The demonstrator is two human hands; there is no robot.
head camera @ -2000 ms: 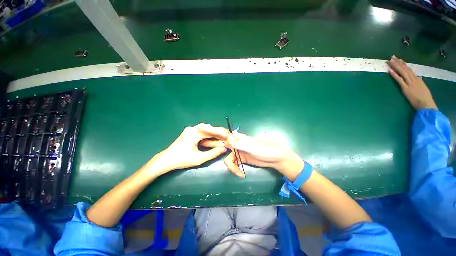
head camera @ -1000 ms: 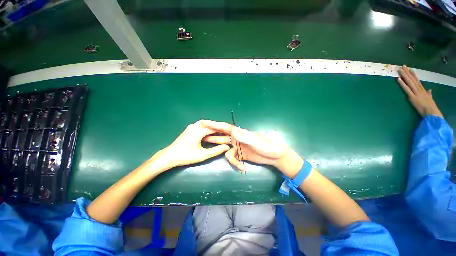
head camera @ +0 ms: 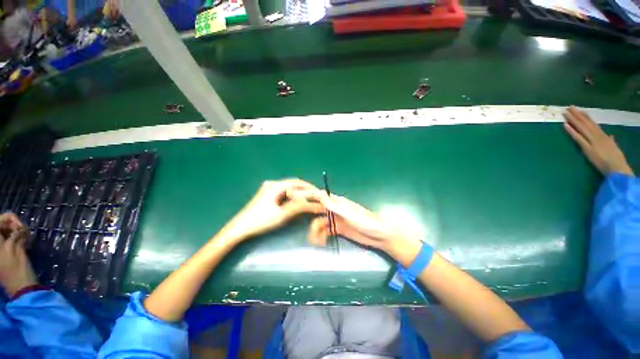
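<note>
My left hand (head camera: 270,209) and my right hand (head camera: 356,223) meet above the green mat (head camera: 449,189), fingertips touching. My right hand holds thin dark tweezers (head camera: 331,217), almost upright between the fingers, and wears a light blue wrist strap (head camera: 420,262) with a hanging tail. My left fingers are pinched together at the tweezers; anything between them is too small or hidden to tell. The right fingers are blurred.
A black blister tray (head camera: 88,214) lies at left beside another person's hands (head camera: 14,256). Another person's hand (head camera: 596,144) rests at right. Beyond the white rail (head camera: 316,125) and upright post (head camera: 179,66) lie spaced modules (head camera: 422,90) and a red tray (head camera: 400,22).
The view has tilted up, showing more of the far side. A neighbour's hands have come into view at left. The far modules have shifted right relative to the post. My hands stay together.
</note>
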